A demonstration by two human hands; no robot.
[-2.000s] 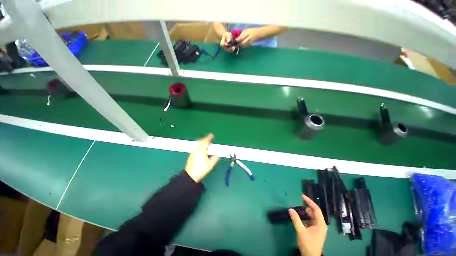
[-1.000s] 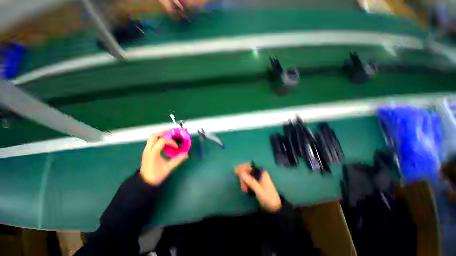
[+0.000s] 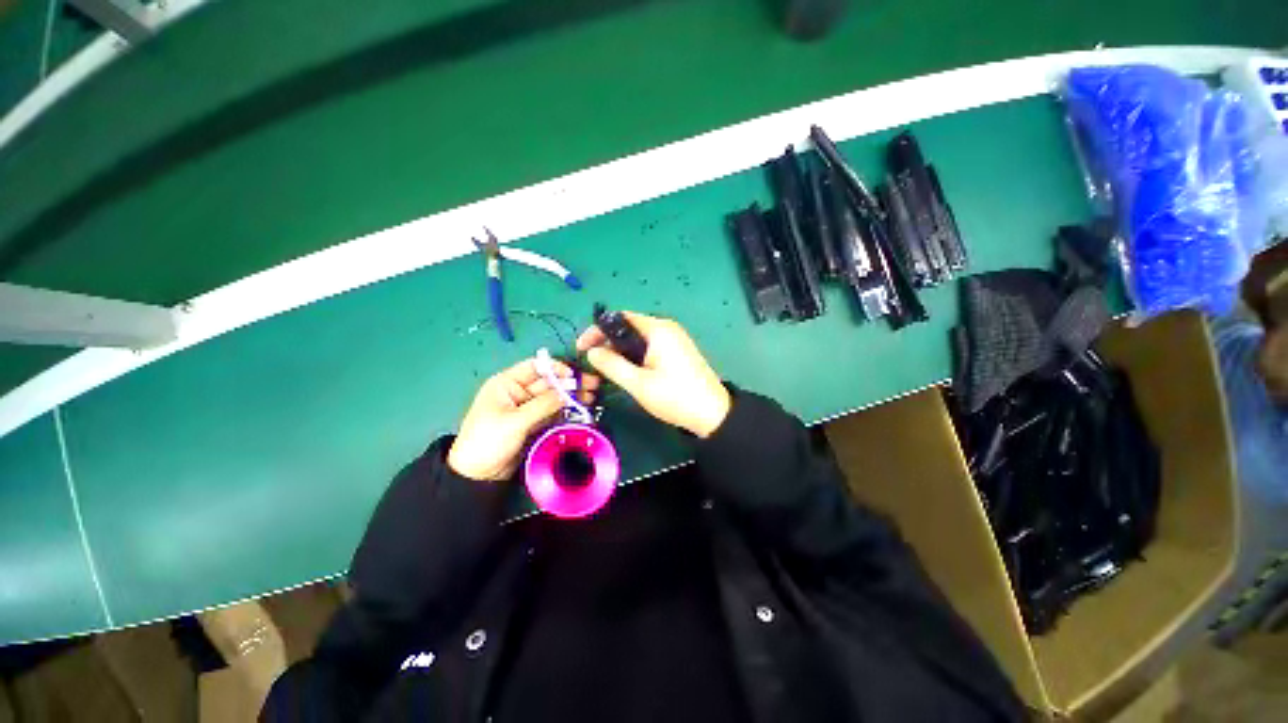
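Observation:
A hair dryer body with a bright magenta ring and dark centre (image 3: 572,470) is close to my torso at the bench's near edge. My left hand (image 3: 506,417) holds it by the white part and thin wires at its top. My right hand (image 3: 661,374) grips a black handle shell (image 3: 619,333) just above and right of the ring. Thin dark wires run between the hands. Diagonal cutters (image 3: 503,277) lie open on the bench, beyond my left hand, with blue and white grips.
Several black handle shells (image 3: 848,233) lie right of my hands. A blue parts bag (image 3: 1165,184), a dark mesh cloth (image 3: 1010,332) and an open carton of black parts (image 3: 1201,466) are farther right. A white rail (image 3: 636,167) borders the green belt.
The view has tilted down. My left hand has brought the magenta-ringed body from the belt to my torso. My right hand has brought the black shell left beside it.

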